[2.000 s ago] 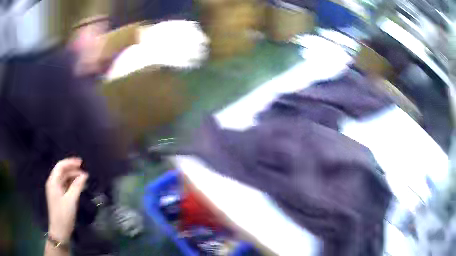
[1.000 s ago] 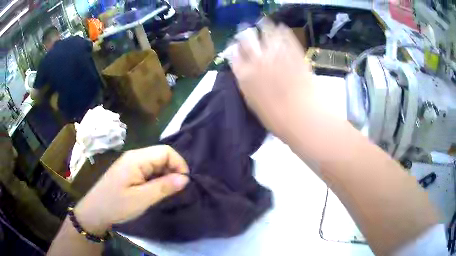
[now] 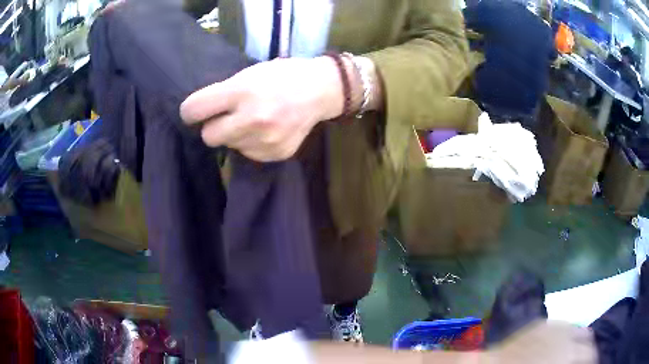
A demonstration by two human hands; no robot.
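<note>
A person in an olive jacket stands close in front, one hand [image 3: 263,110] clutching a long dark purple-grey garment [image 3: 274,242] that hangs down. My left hand [image 3: 548,345], judged by the way the forearm enters, is blurred and partly cut off at the bottom right edge, beside dark cloth [image 3: 518,302]. Its forearm runs from a white sleeve at the bottom. Its fingers and any grip cannot be made out. My right hand is not in view.
A blue basket [image 3: 409,334] with red items stands at the bottom, left of a white table [image 3: 594,291]. A cardboard box [image 3: 455,213] heaped with white cloth [image 3: 509,156] stands behind. Clear-wrapped dark items lie at the lower left. Another person is at the back.
The view has swung left from the sewing table to the standing person. My left hand, before pinching the garment edge, is now low and blurred; my right hand has left the picture.
</note>
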